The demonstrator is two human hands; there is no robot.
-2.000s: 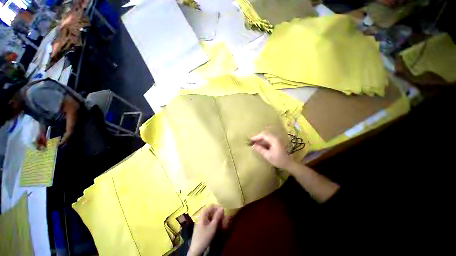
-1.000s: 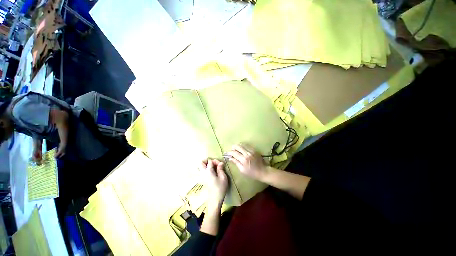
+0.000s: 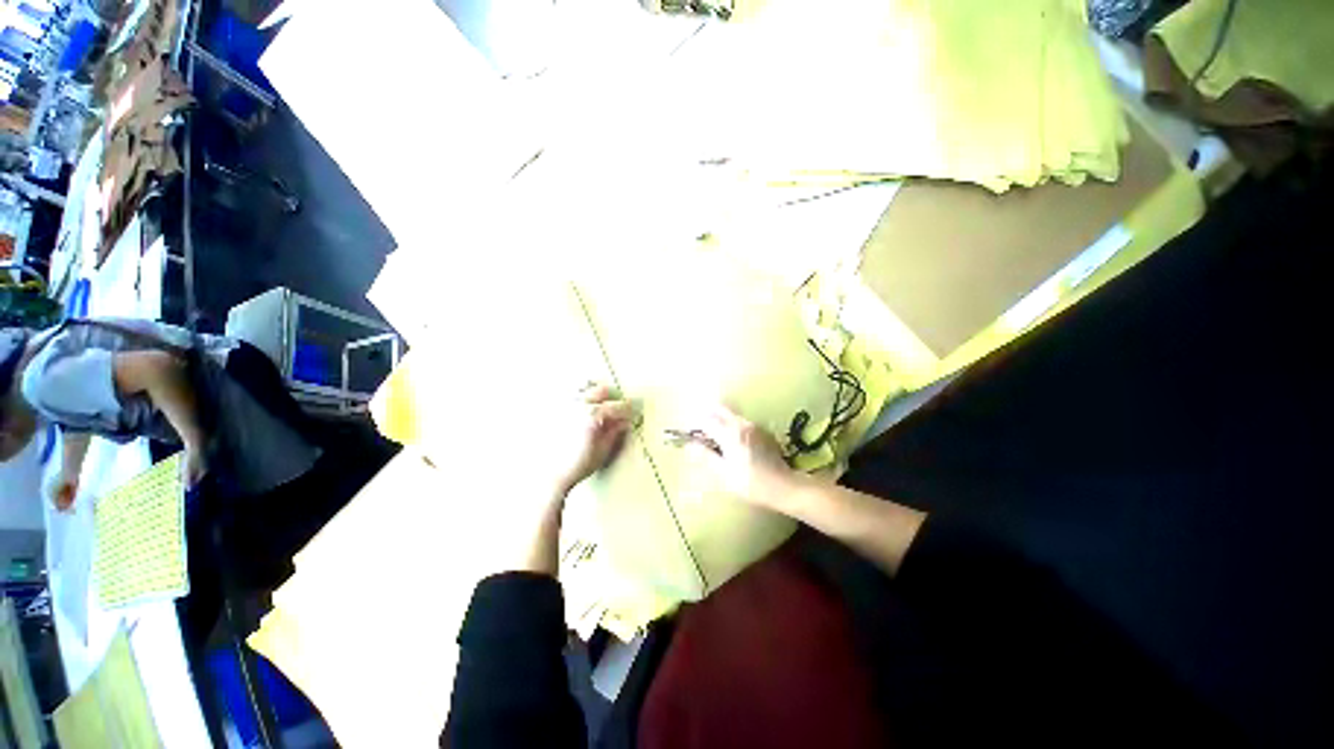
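A broad yellow fabric piece [image 3: 732,542] with a dark straight seam line lies in front of me, its upper part glared to white. My left hand [image 3: 597,436] rests on it at the left side of the seam, fingers bent. My right hand [image 3: 743,460] is right of the seam, closed around small dark metal snips [image 3: 691,436] whose tip points at the seam. A black cord loop [image 3: 831,416] lies on the fabric just beyond my right hand. Glare hides whether my left fingers pinch the fabric.
A yellow stack [image 3: 1075,117] lies at the upper right beside brown cardboard [image 3: 980,264]. Another stack [image 3: 344,629] is at lower left, heavily glared. A person [image 3: 132,384] works at a table on the left, beside a pale metal-framed stool [image 3: 271,325].
My left hand has moved up and left along the seam, with more of its dark sleeve showing. My right hand has shifted slightly right. Glare over the yellow pieces has grown.
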